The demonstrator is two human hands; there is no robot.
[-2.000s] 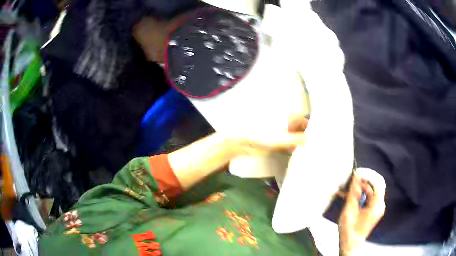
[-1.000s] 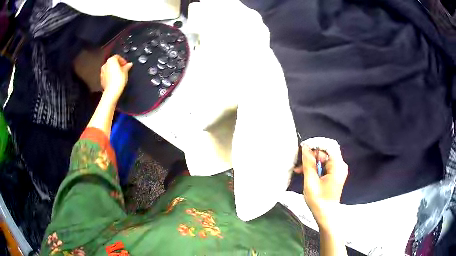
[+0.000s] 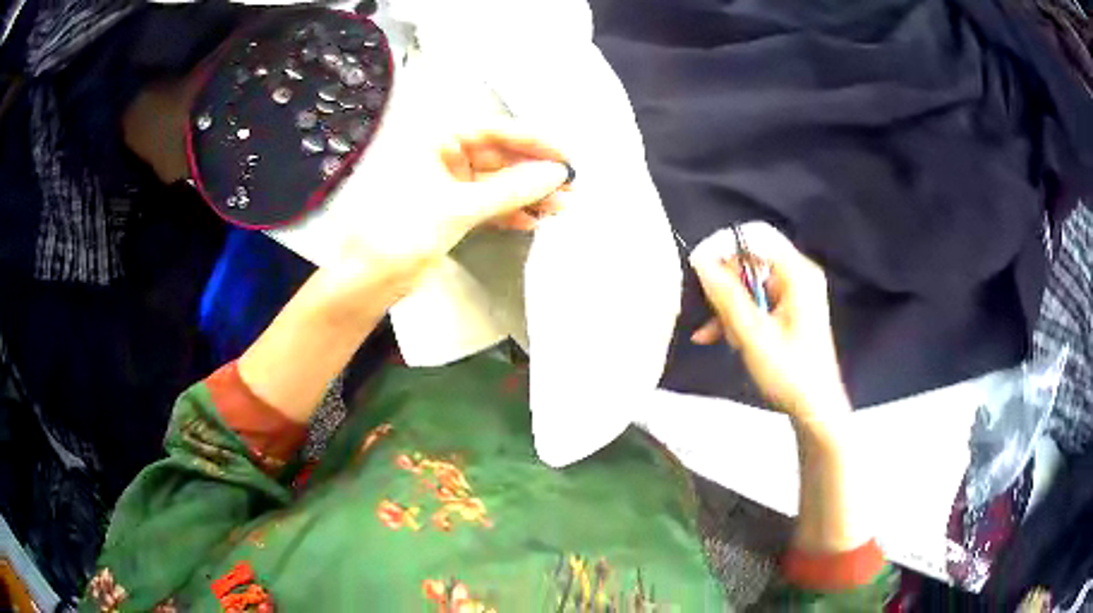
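My left hand (image 3: 479, 192) is over the white cuff piece (image 3: 605, 347), with a small dark button (image 3: 568, 173) pinched at the thumb and fingertip. My right hand (image 3: 767, 311) is right of the cloth, above the dark garment (image 3: 851, 204). Small snips with a blue handle (image 3: 756, 283) are held in its palm. A thin dark needle or thread (image 3: 681, 242) shows at its fingertips; which of the two I cannot tell. The round button tray (image 3: 276, 150), black with a red rim, lies at the upper left with many loose buttons.
A flat white sheet (image 3: 767, 461) lies under the dark garment near me. A crinkled clear plastic bag (image 3: 1016, 425) is at the right edge. Black garments with white streaks (image 3: 78, 216) are piled at the left. A blue thing (image 3: 234, 293) shows below the tray.
My left hand has moved right from the tray to the white cloth, now with a button. My right hand has moved up in view, still holding the snips. The whole view has shifted.
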